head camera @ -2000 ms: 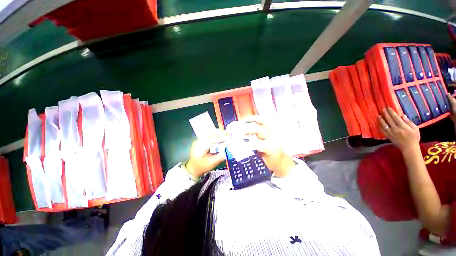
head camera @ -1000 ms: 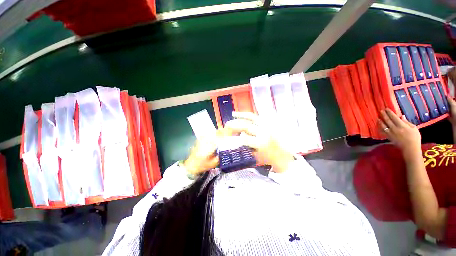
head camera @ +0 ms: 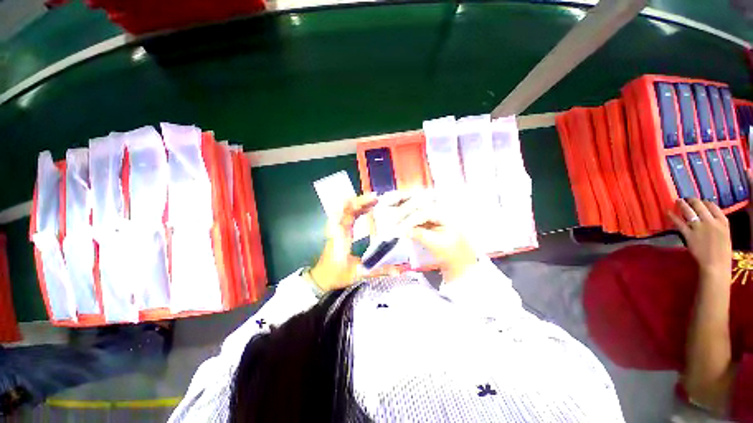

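A dark keypad phone [head camera: 381, 253] is held between my two hands, tilted, with a white sleeve [head camera: 385, 221] around its upper part; bright glare blurs the edges. My left hand [head camera: 340, 252] holds the phone and sleeve from the left. My right hand [head camera: 444, 240] holds the sleeve from the right. Just beyond is a red tray [head camera: 407, 149] with a bare dark phone [head camera: 381, 170] in a left pocket and white sleeved phones [head camera: 475, 178] on its right side. A flat white stack of empty sleeves [head camera: 333, 192] lies left of the tray.
Red trays of sleeved phones [head camera: 132, 223] stand at the left. Red trays of bare phones [head camera: 640, 165] stand at the right, with a co-worker's hand [head camera: 706, 234] on them. A pale metal post [head camera: 570, 56] rises beyond the tray. More red trays [head camera: 177, 12] lie at the top left.
The phone has turned from showing its keypad to a tilted, narrow view, largely covered by the sleeve. My left hand's fingers have spread. The co-worker's hand and trays appear farther right.
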